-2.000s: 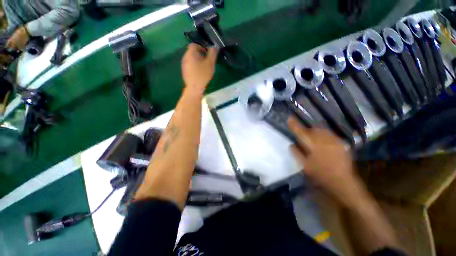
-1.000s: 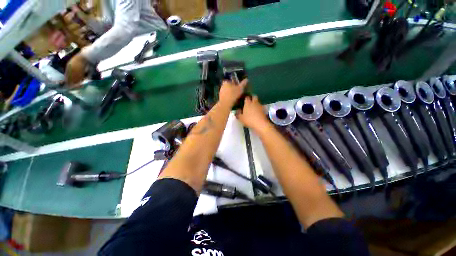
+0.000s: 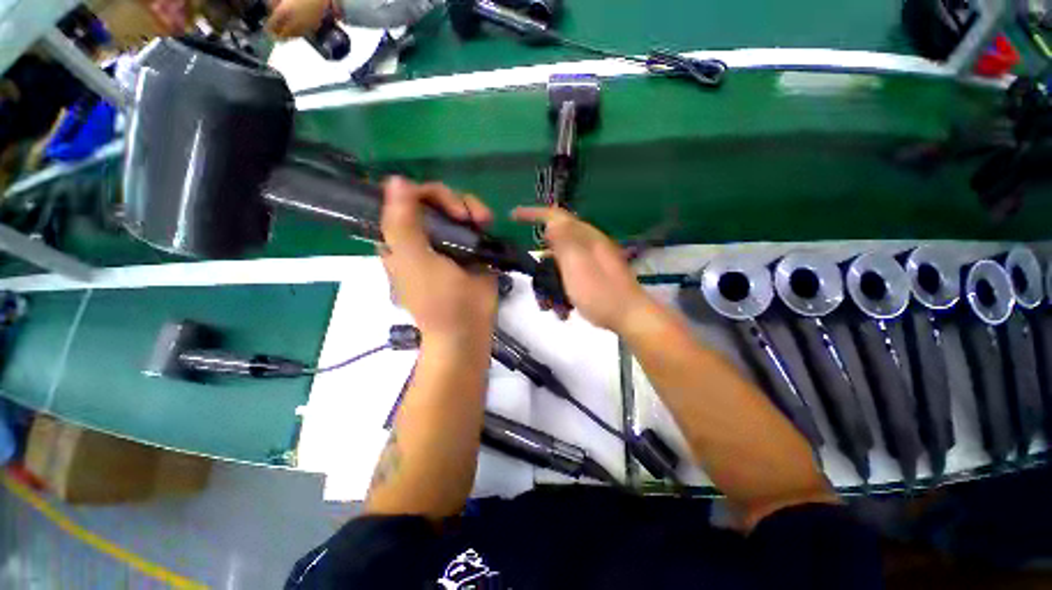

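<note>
A dark glossy hair dryer (image 3: pixel 208 150) is held up above the mat, its wide head at the upper left and its handle slanting down to the right. My left hand (image 3: pixel 433 259) is closed around the handle. My right hand (image 3: pixel 588 271) is at the handle's lower end, on the dark bundled power cord (image 3: pixel 550 286); its fingers partly hide the cord.
A row of dryers (image 3: pixel 883 288) stands at right, ring heads aligned. Dark tubes (image 3: pixel 536 444) and a cord connector (image 3: pixel 655 453) lie on the white mat (image 3: pixel 358 438). Another dryer (image 3: pixel 182 349) lies at left. One dryer (image 3: pixel 573 104) lies on the belt. Another person's hand (image 3: pixel 298 16) shows at top left.
The dryer has been lifted off the belt and brought up and left, head toward the upper left. My left hand has moved left with it; my right hand is at the cord end.
</note>
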